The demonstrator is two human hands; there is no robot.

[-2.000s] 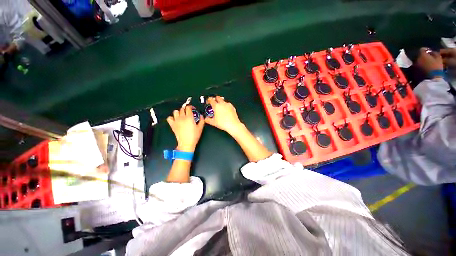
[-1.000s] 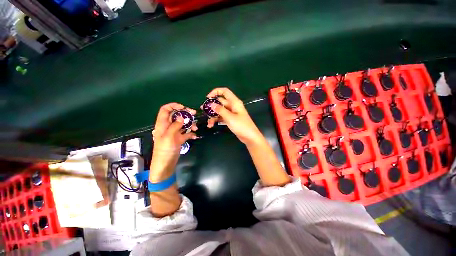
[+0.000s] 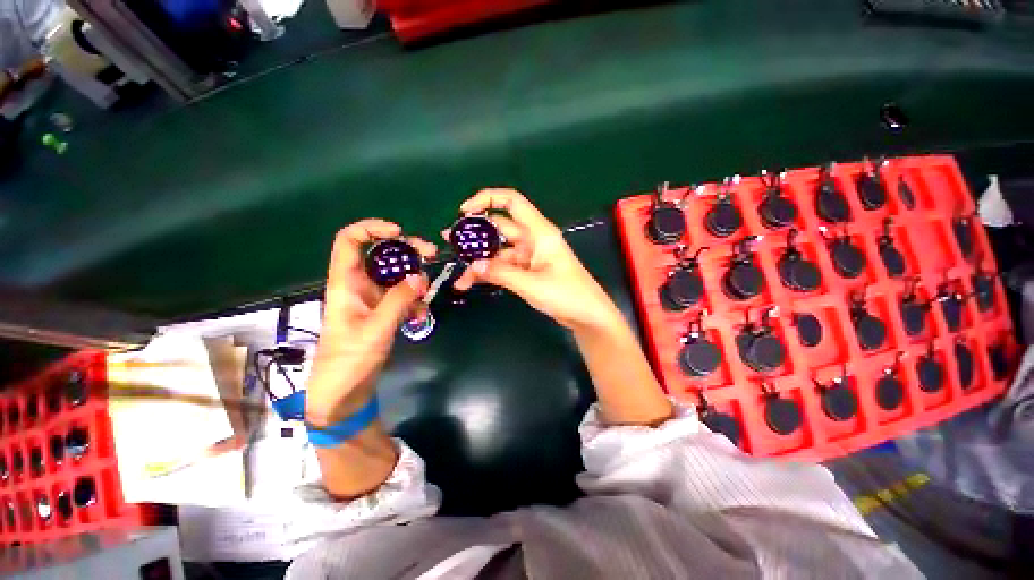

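My left hand [image 3: 365, 297], with a blue strap on its wrist, holds a round black glossy display module [image 3: 393, 262] by its rim, face up. My right hand [image 3: 519, 258] holds a second round glossy module [image 3: 475, 238] close beside it. Both faces show rows of bright reflected spots. A small round silvery part [image 3: 418, 326] shows just below my left fingers, with a thin pale strip [image 3: 440, 283] above it. Whether these two are joined to the held modules I cannot tell. The modules do not touch each other.
A red tray [image 3: 807, 343] with rows of black discs lies at the right. Papers [image 3: 170, 414], a black cable [image 3: 278, 368] and another red tray [image 3: 57, 527] are at the left. A small dark round part [image 3: 893, 116] lies on the green belt [image 3: 635, 96]. A person's sleeve shows far right.
Both hands have risen slightly off the mat and turned, so the module faces now show. The silvery part has come into view below my left hand. The view has shifted, and the other person's hands are gone from it.
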